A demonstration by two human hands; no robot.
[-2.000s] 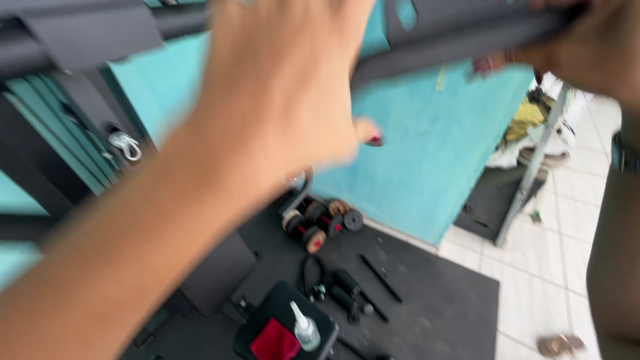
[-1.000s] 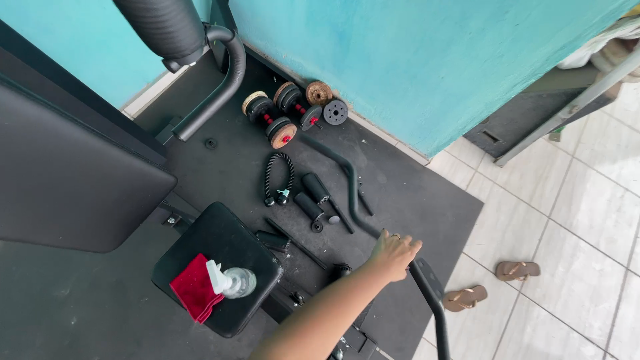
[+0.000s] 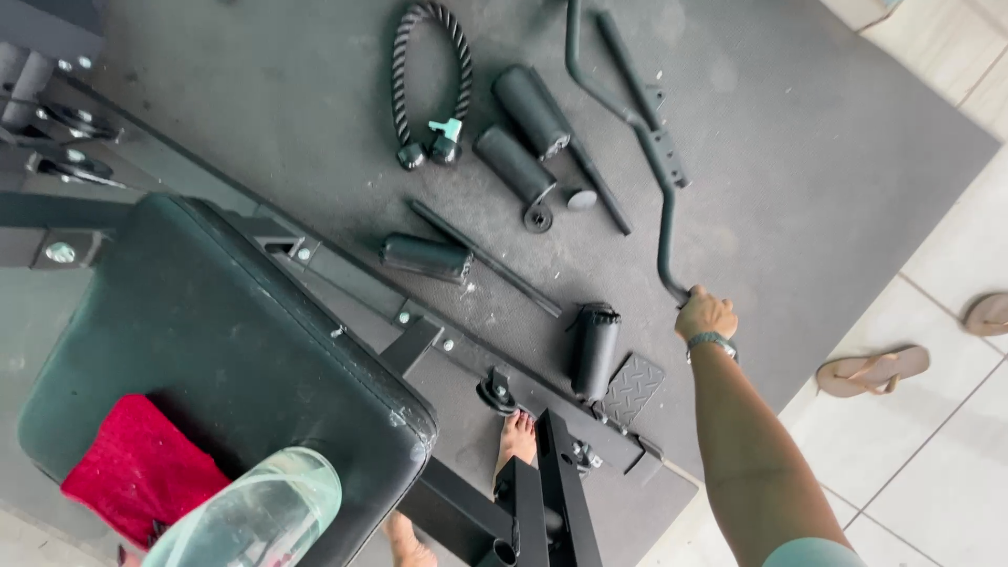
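My right hand (image 3: 706,315), with a dark watch at the wrist, is closed around the lower end of a bent black metal bar (image 3: 665,213) at right of centre. At the bottom left, only dark-nailed fingertips of my left hand (image 3: 130,556) show, by a clear plastic bottle (image 3: 260,504) and a red cloth (image 3: 142,472). Whether they grip either one is hidden. Bottle and cloth are on a black padded seat (image 3: 228,315). Beyond it, a black rope attachment (image 3: 400,79), foam rollers (image 3: 531,110) and a thin metal rod (image 3: 496,264) lie on the dark mat (image 3: 803,157).
The exercise machine's black steel frame (image 3: 465,504) runs below the seat, with my bare foot (image 3: 516,441) beside it. A textured foot plate (image 3: 634,386) and another roller (image 3: 596,350) lie near its base. A brown flip-flop (image 3: 874,370) rests on the white tiles (image 3: 929,449).
Two seconds ago hands were up at a black bar. One second ago my right hand was on the bent bar, as now. Left fingertips have come into view by the bottle. The view has shifted strongly.
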